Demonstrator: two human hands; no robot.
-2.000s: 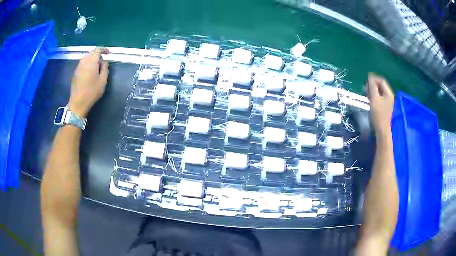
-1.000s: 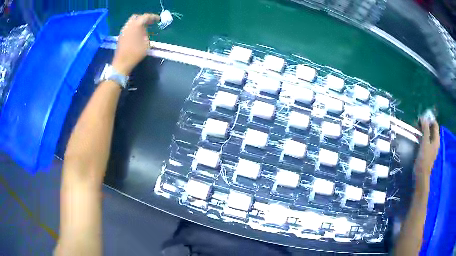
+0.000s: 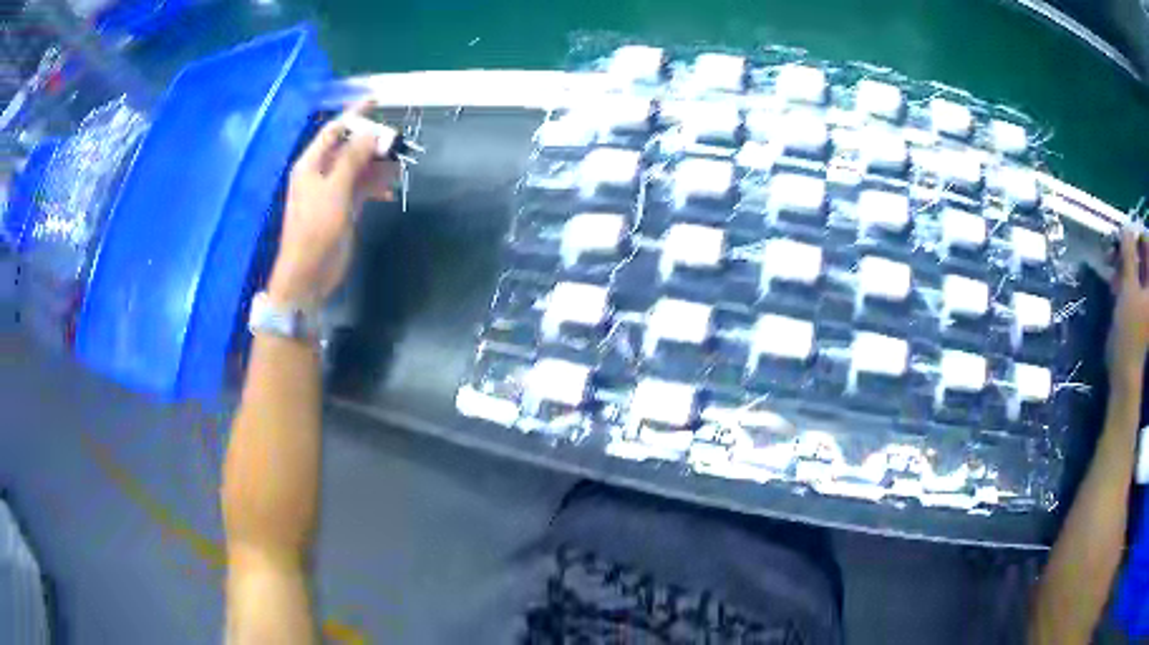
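My left hand pinches a white wired component in its fingertips, above the worktop left of the tray. Thin wires stick out to its right. My right hand is at the right edge, partly cut off. Its fingers are closed on a small pale wired component, mostly hidden, with wires showing above the fingertips. Between my hands lies a clear blister tray with white wired blocks in rows. The front row's right part shows mostly glare.
A blue bin stands left of my left hand. Part of another blue bin shows at the right edge. The green conveyor belt and its pale side rail run beyond the dark worktop. Shiny clear sheets lie beyond the left bin.
My left hand has taken the wired component off the belt and drawn it back over the worktop. The view has shifted, so the tray sits higher and my right hand nearer the right edge.
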